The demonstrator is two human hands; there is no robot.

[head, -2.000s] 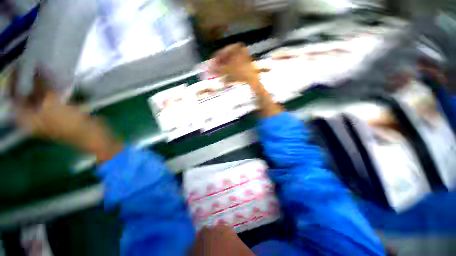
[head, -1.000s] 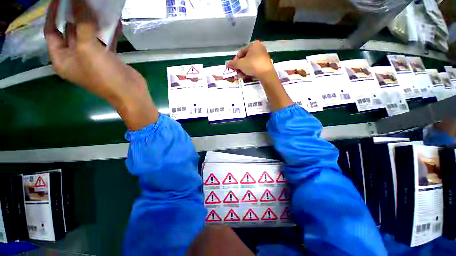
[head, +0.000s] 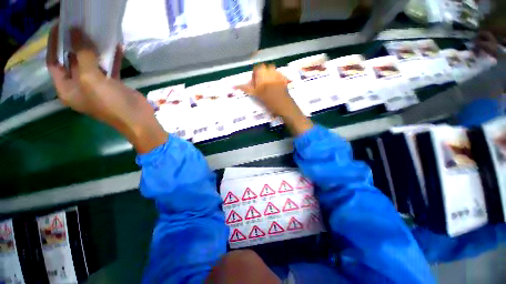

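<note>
My left hand point(head: 94, 83) is raised at the upper left and grips a limp white label sheet point(head: 97, 25). My right hand point(head: 272, 89) is over the row of product boxes point(head: 319, 89) on the green belt, its fingertips at the top of one box; whether a sticker is between them is blurred. The boxes have white faces with a brown-orange photo at the top. Red triangle marks show faintly on the leftmost boxes. A stack of label sheets point(head: 269, 208) with rows of red triangles lies on the near ledge between my forearms.
Boxes with dark sides point(head: 458, 183) stand at the right, and labelled boxes point(head: 55, 244) stand at the lower left. A large white carton point(head: 194, 50) lies across the belt. Clear plastic point(head: 33, 72) with a yellow edge is at the far left. Another person's hand point(head: 488, 44) shows at the upper right.
The view has turned slightly. The box row sits further left in view, and my right hand is over a box further along the row. My left hand still holds the sheet.
</note>
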